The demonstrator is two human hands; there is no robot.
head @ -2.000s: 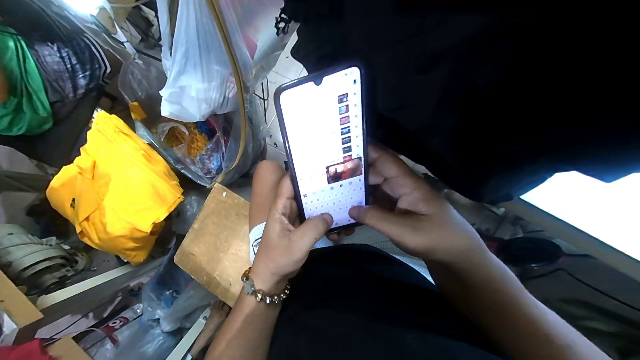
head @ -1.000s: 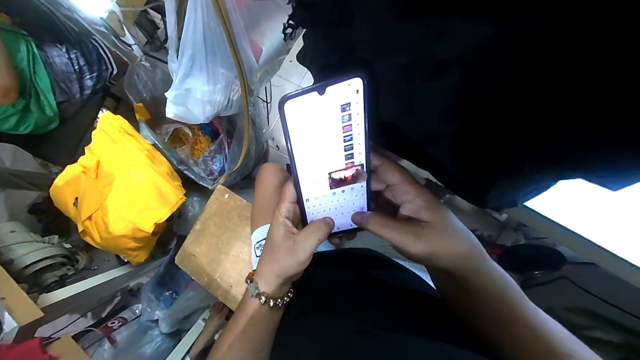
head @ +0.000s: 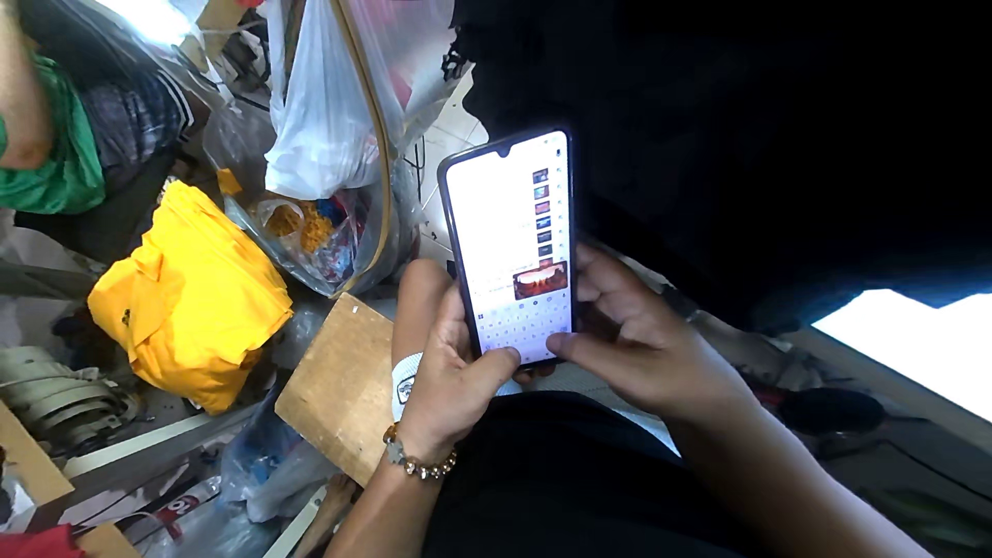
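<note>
A smartphone (head: 511, 248) in a dark case is held upright above my lap, its lit screen showing a keyboard and a column of small pictures. My left hand (head: 457, 380) grips its lower left edge, thumb over the keyboard; a beaded bracelet (head: 418, 465) is on that wrist. My right hand (head: 635, 341) holds the lower right edge, its thumb also over the keys. The fingers behind the phone are mostly hidden. Black fabric (head: 736, 139) lies beyond the phone and to its right.
Folded yellow fabric (head: 194, 302) lies at left, near plastic bags (head: 325, 116) with scraps. A wooden board (head: 341, 380) is beside my leg. Another person's arm (head: 23, 101) and green cloth (head: 58, 147) are at upper left. A bright white surface (head: 922, 341) is at right.
At upper left, more of the other person's arm has come into view over the green cloth. Both of my hands keep hold of the phone.
</note>
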